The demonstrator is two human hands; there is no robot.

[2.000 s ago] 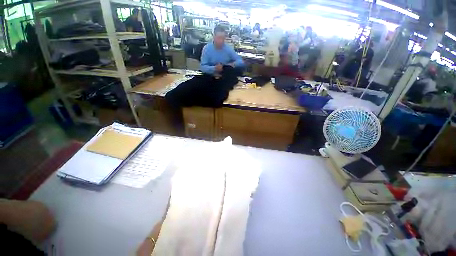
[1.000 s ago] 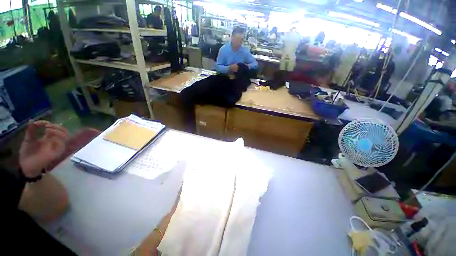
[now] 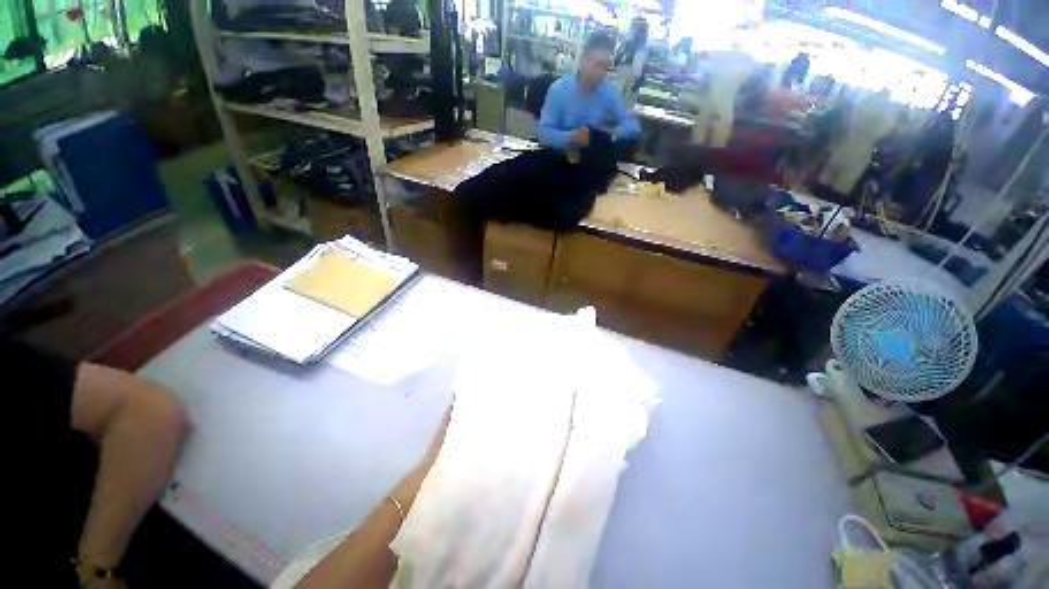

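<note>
A cream-white garment [image 3: 506, 460] lies lengthwise on the pale table [image 3: 725, 460], with a long dark fold line down its right half. Its upper part is washed out by glare. My left hand [image 3: 423, 474] reaches in from the bottom edge, with a thin bracelet at the wrist. It is at the garment's left edge, and its fingers are hidden by the cloth, so its grip cannot be told. My right hand is not in view.
Stacked papers [image 3: 316, 301] lie at the back left. A bent forearm [image 3: 132, 460] of another person is at the left edge. A fan [image 3: 903, 343], phone [image 3: 905, 438], case [image 3: 920, 503] and cable stand right. A person in blue [image 3: 587, 109] handles black cloth [image 3: 529, 190] beyond.
The view has turned left, shifting things rightward. The other person's raised hand has gone down. More of my left forearm shows beside the garment, which keeps much the same shape.
</note>
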